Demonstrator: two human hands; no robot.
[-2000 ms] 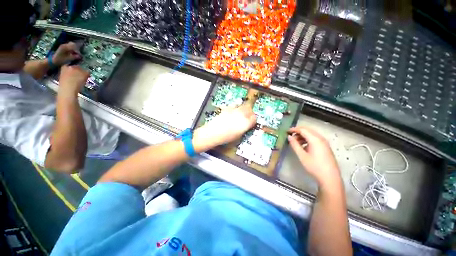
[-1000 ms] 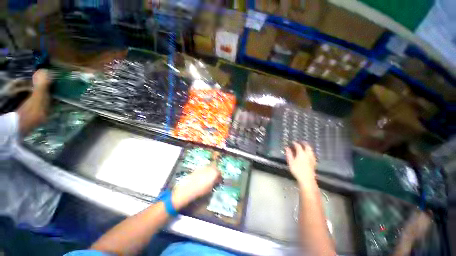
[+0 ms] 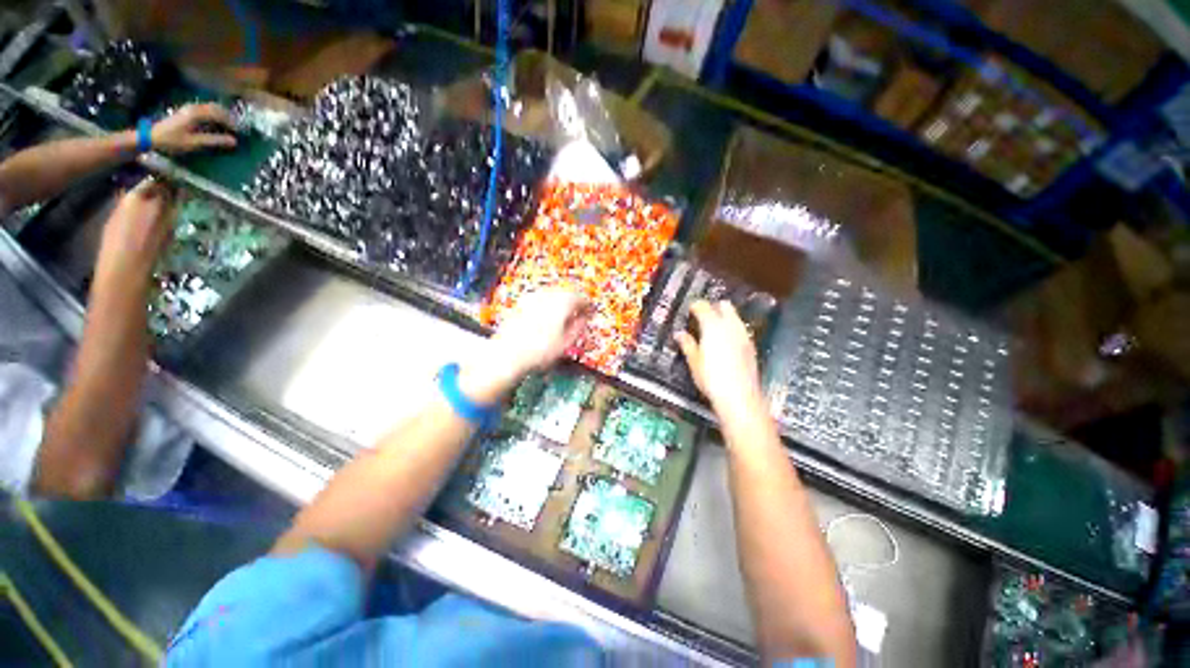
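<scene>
My left hand (image 3: 538, 329), with a blue wrist band, is at the front edge of the heap of orange components (image 3: 587, 261); whether its fingers hold one is not clear. My right hand (image 3: 720, 350) is over the smaller component tray (image 3: 666, 313), fingers bent down; its fingertips are blurred and any part in them cannot be told. Below my left hand lies the board carrier (image 3: 555, 535) with four green circuit boards (image 3: 607, 526) in a two-by-two group. My left hand and wrist partly cover the upper left board.
The clear blister tray (image 3: 900, 392) is right of my right hand. Black and silvery components (image 3: 352, 150) are heaped left of the orange ones. A blue cord (image 3: 497, 144) hangs there. A white cable (image 3: 861, 538) lies in the right bay. Another person's hands (image 3: 193, 128) are at left.
My left hand has moved from over the boards up to the orange heap. My right hand has moved from the blister tray left to the smaller tray. The camera view has shifted.
</scene>
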